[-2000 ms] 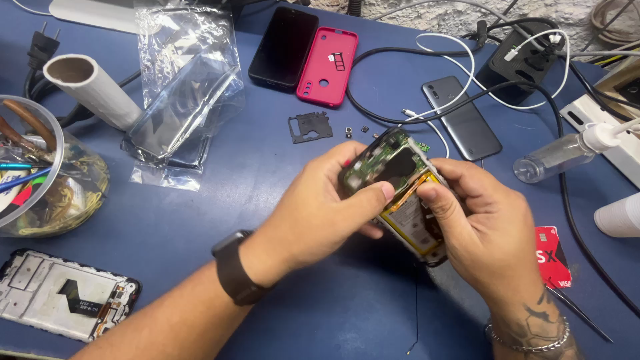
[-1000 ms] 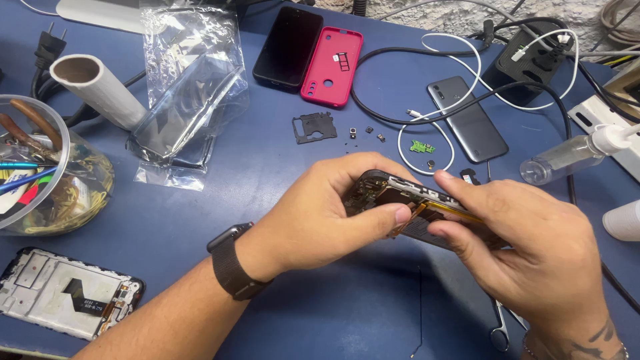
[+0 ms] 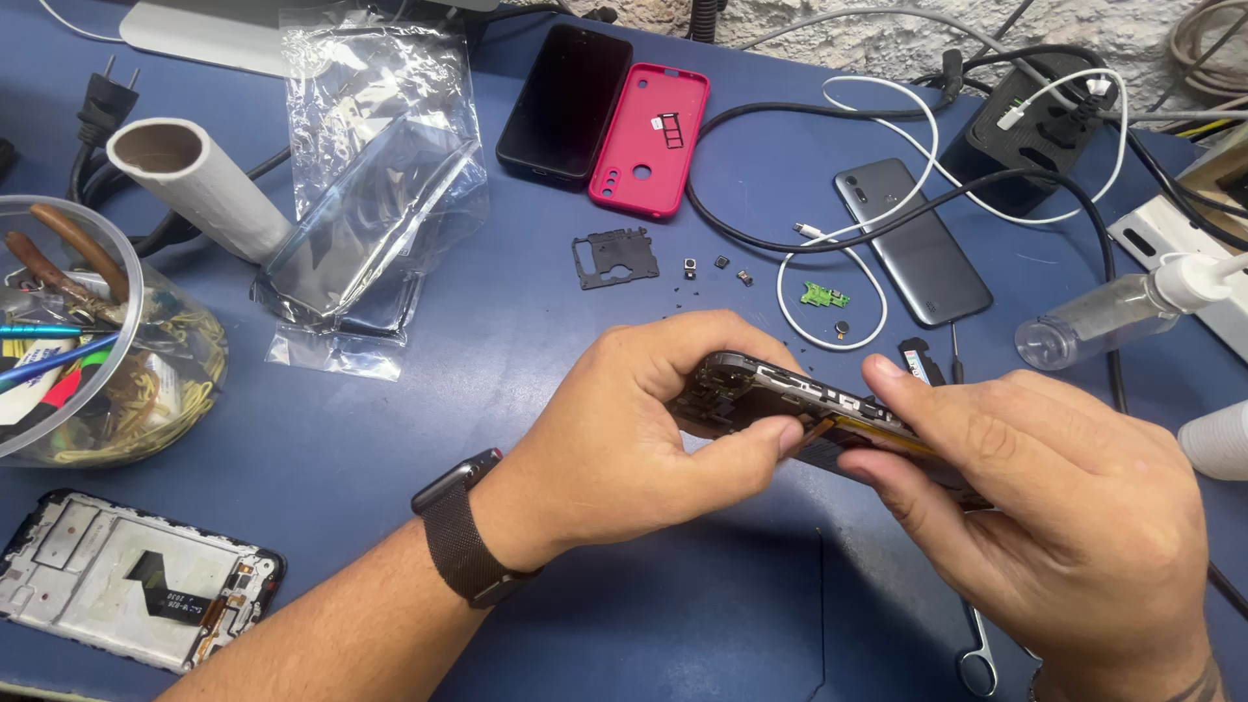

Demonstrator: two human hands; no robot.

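An opened smartphone (image 3: pixel 751 402) is held between both hands, tilted so that its side edge faces up. My left hand (image 3: pixel 634 429) grips its left end, thumb over the exposed inside and fingers behind. My right hand (image 3: pixel 1053 497) holds the other end, with thumb and forefinger on either side of the edge. Beyond them lie a black plastic inner cover (image 3: pixel 616 257), tiny camera modules (image 3: pixel 690 265), a green circuit board piece (image 3: pixel 824 294) and a dark part with a label (image 3: pixel 918 361). A screwdriver tip (image 3: pixel 956 366) shows beside my right hand.
A bare phone frame (image 3: pixel 127 585) lies at lower left, below a clear tub of tools (image 3: pixel 127 390). Behind are a cardboard tube (image 3: pixel 200 185), a wrapped screen (image 3: pixel 361 234), a black phone (image 3: pixel 565 102), a pink case (image 3: pixel 648 146), a grey phone (image 3: pixel 916 244), cables and a pump bottle (image 3: pixel 1102 312). Scissors (image 3: pixel 975 663) lie at lower right.
Two seconds ago the open phone's inside faced up; it has since been tilted edge-up. My right hand has shifted right and now covers the red card seen earlier.
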